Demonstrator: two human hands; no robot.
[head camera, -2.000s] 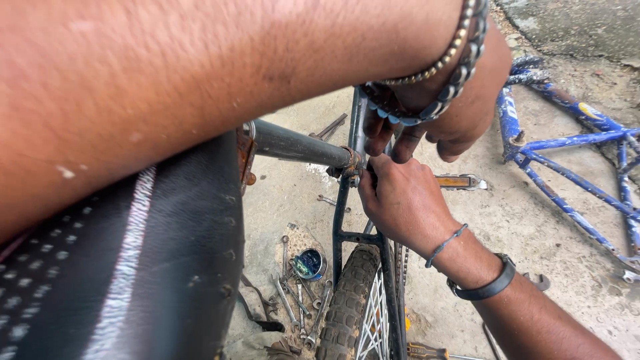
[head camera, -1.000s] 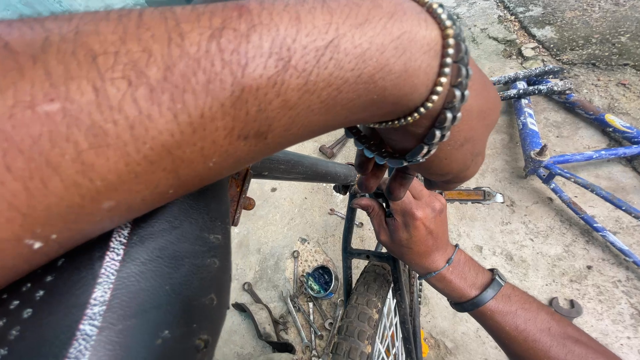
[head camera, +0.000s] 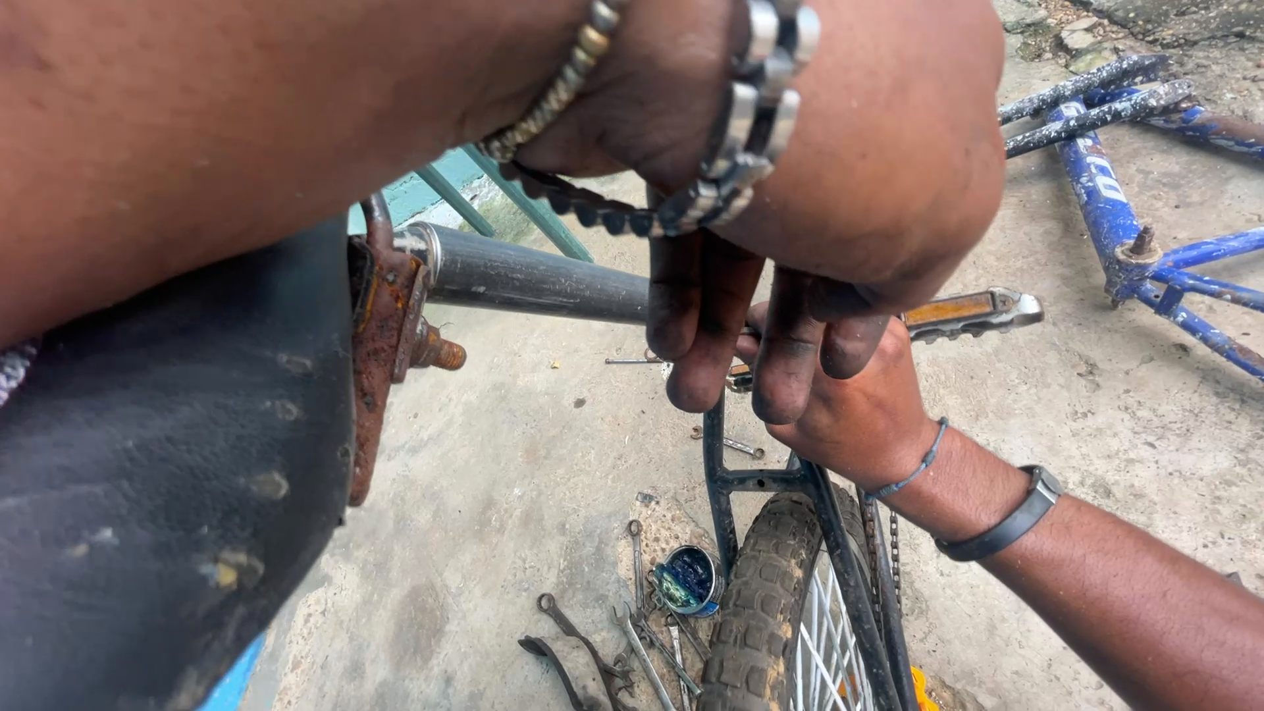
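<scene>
The black bicycle saddle is at the left, with a rusty clamp and a dark seat post running toward my hands. My left hand, wearing bracelets, reaches across the top with dark-stained fingers pointing down over the post's far end. Just behind those fingers is my right hand, its fingers bent near the top of the black frame's seat stays. The left thumb, the right fingertips and the frame joint are hidden, so whether either hand holds anything cannot be told. Below is the knobby rear tyre.
A pedal sticks out beyond my right hand. On the concrete lie wrenches and a small cup of blue-green grease-like matter. A scuffed blue bicycle frame lies at the upper right. Greenish bars show behind the seat post.
The view has moved closer. More of my left hand's fingers now shows, spread over the joint, and the rusty saddle clamp is more exposed. My right hand stays by the joint.
</scene>
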